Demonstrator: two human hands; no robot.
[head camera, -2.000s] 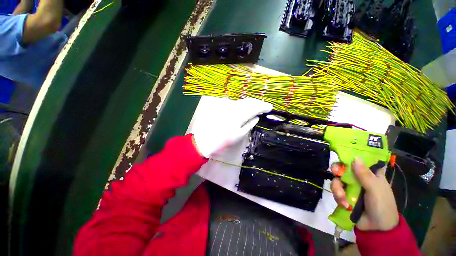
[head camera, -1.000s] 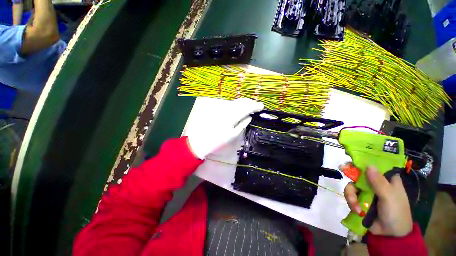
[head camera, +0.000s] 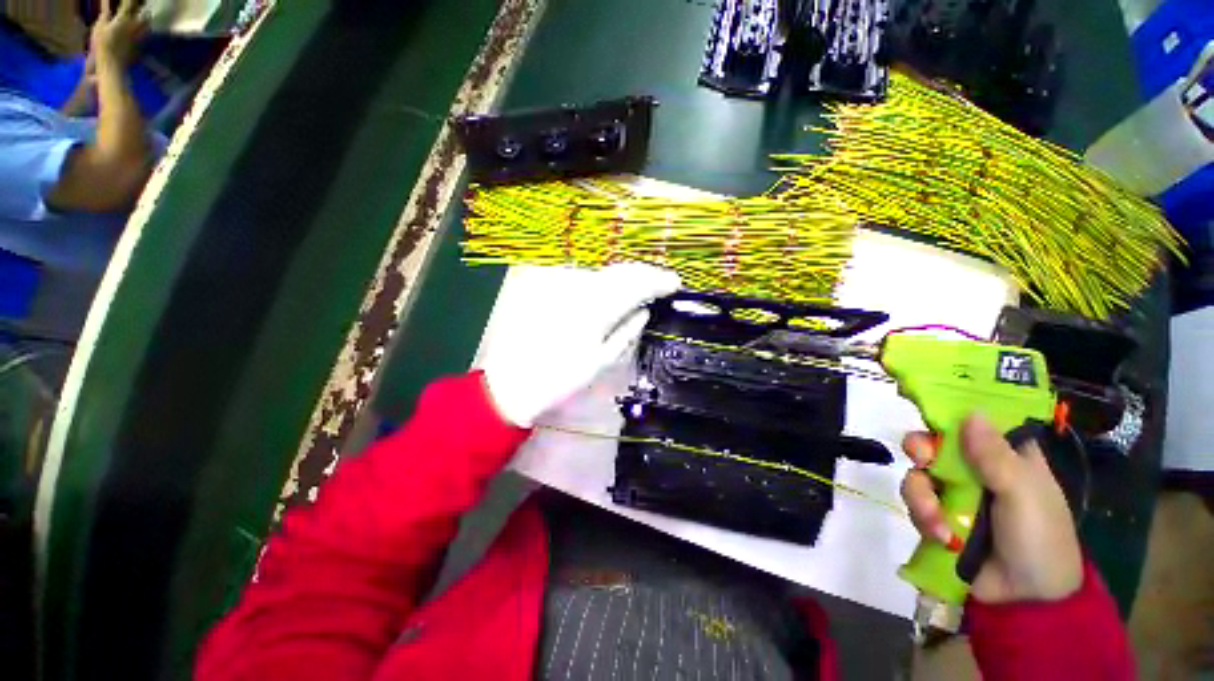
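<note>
A black plastic housing (head camera: 726, 486) lies on a white sheet (head camera: 865, 545), its raised side with oval openings away from me. A thin yellow-green lead wire (head camera: 666, 440) lies across it. Another wire runs along the openings. My left hand (head camera: 566, 346), in a white glove, holds the housing's upper left corner; its fingertips are partly hidden. My bare right hand (head camera: 1005, 512) grips a lime green hot glue gun (head camera: 961, 386). The gun's long thin nozzle points left over the housing just below the openings. I cannot tell whether its tip touches.
Yellow-green wire bundles (head camera: 666, 233) lie behind the housing, with more at right (head camera: 999, 186). A black spare housing (head camera: 557, 141) stands behind them; others (head camera: 746, 47) lie at the back. A black rest (head camera: 1065, 349) is at right. A person's arm (head camera: 113, 146) shows beyond the conveyor (head camera: 286, 160).
The glue gun first moved right across the housing, then slightly back left. My left hand stays at the housing's corner. The whole view has shifted slightly.
</note>
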